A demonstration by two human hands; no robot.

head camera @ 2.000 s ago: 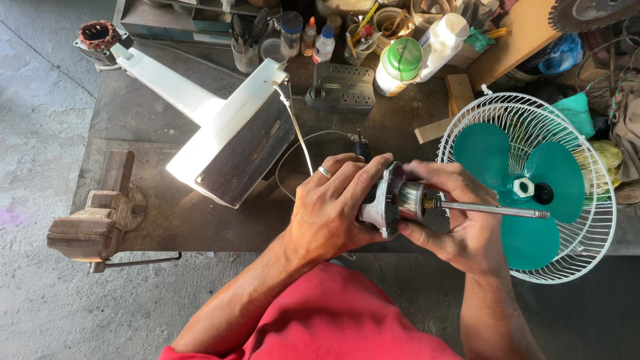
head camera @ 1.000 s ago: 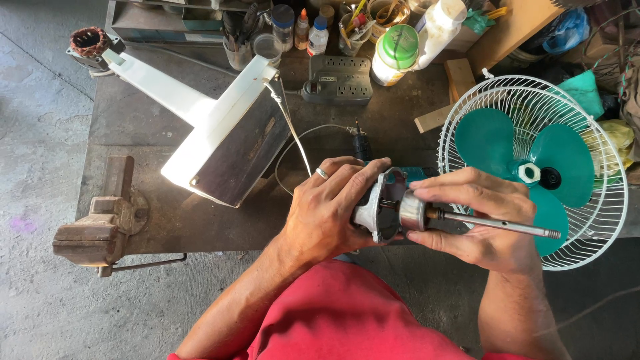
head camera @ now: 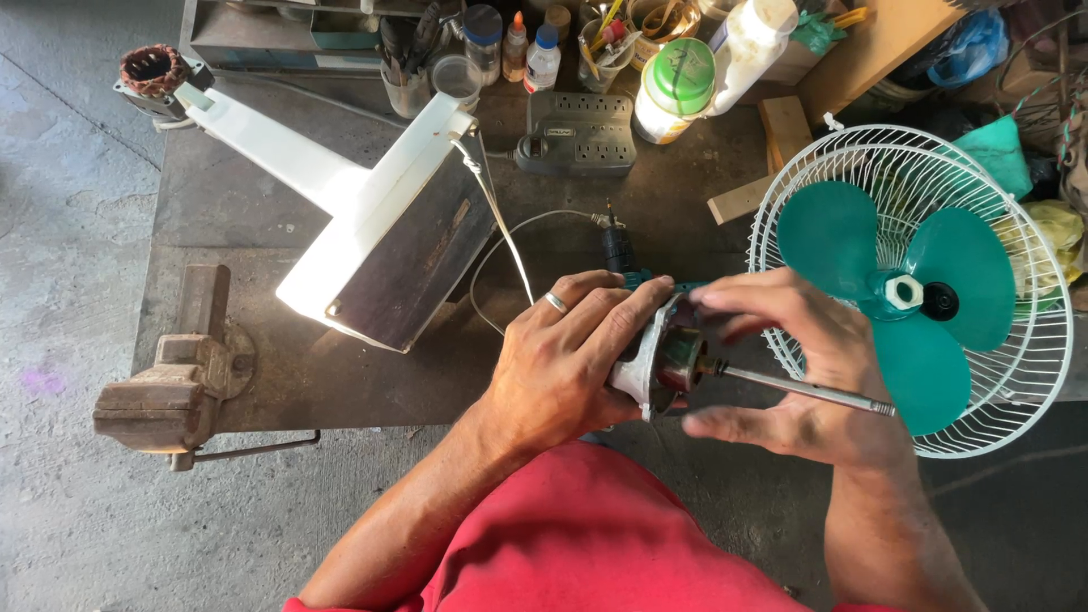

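Note:
My left hand [head camera: 578, 357], with a ring on one finger, grips the metal end housing of a fan motor [head camera: 653, 361] above the bench's front edge. A cylindrical rotor [head camera: 682, 359] sits in the housing, and its long steel shaft [head camera: 799, 389] points right, threaded at the tip. Around the rotor and shaft, my right hand [head camera: 795, 365] is spread, thumb and fingers apart and off the rotor. Behind the left hand lies a tool with a black collar and thin bit, probably a cordless screwdriver [head camera: 619, 246], partly hidden.
A white fan stand [head camera: 340, 204] with a copper-wound stator [head camera: 155, 72] lies at left, near a bench vise [head camera: 183, 382]. Teal fan blades [head camera: 829, 229] rest in a white wire guard [head camera: 1041, 374] at right. A power strip [head camera: 578, 132], a green-lidded container [head camera: 680, 85] and bottles stand behind.
My right fingers, on the rotor in the earlier frames, have opened away from it. Against one second ago, the rotor sits closer to the housing. My left hand keeps its hold.

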